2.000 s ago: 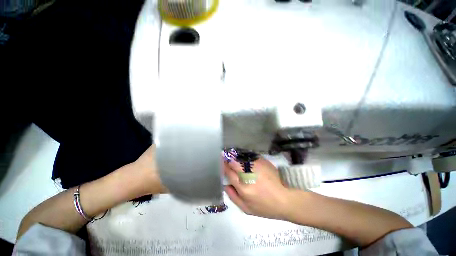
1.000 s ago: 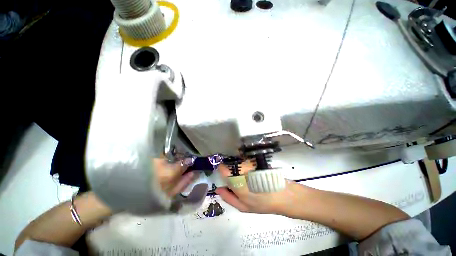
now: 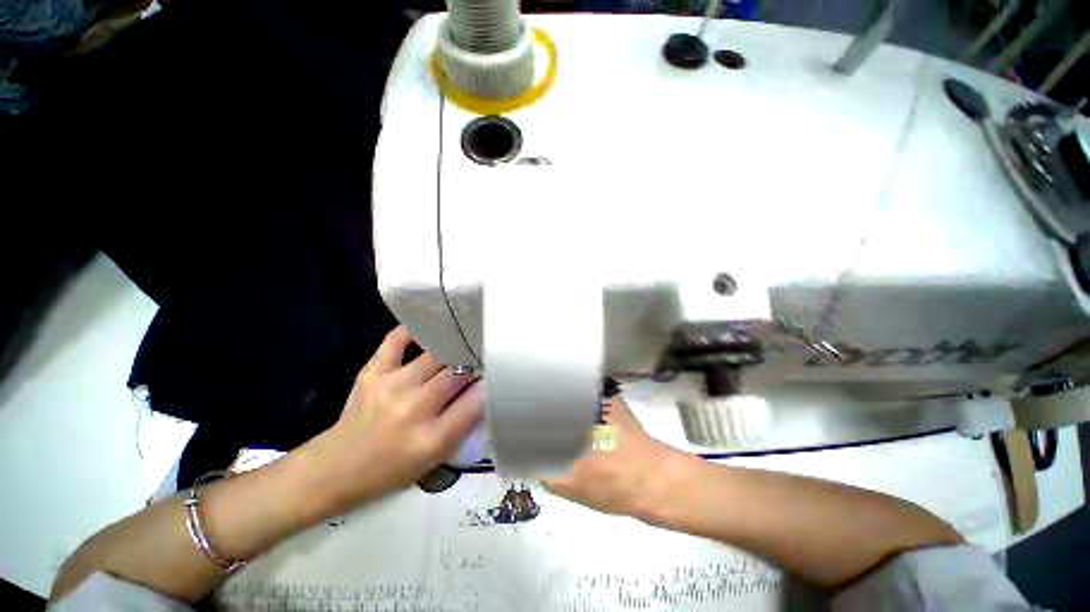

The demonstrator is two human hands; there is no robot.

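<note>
The black garment [image 3: 263,239] covers the left of the table and runs to the needle area of the white sewing machine [image 3: 669,155]. My left hand [image 3: 400,418] is at the garment's edge, left of the needle area, with bent fingers on the dark cloth; its fingertips are partly hidden by the machine. My right hand [image 3: 616,466] lies right of the needle area, its fingers mostly hidden behind the machine's white front part. The needle and presser foot are hidden. A dark thread tuft or scrap [image 3: 516,505] lies on the table in front.
The ribbed tension knob [image 3: 726,420] sticks out above my right forearm. A tan strip [image 3: 1020,481] and black scissor handles [image 3: 1045,447] are at the table's right end. Printed scale marks [image 3: 681,586] run along the front edge. Loose threads hang from the garment's lower left edge.
The view has shifted, so the machine head sits farther right. My left hand, earlier partly behind the machine's front part, now shows left of it with fingers on the garment. My right fingers are more hidden.
</note>
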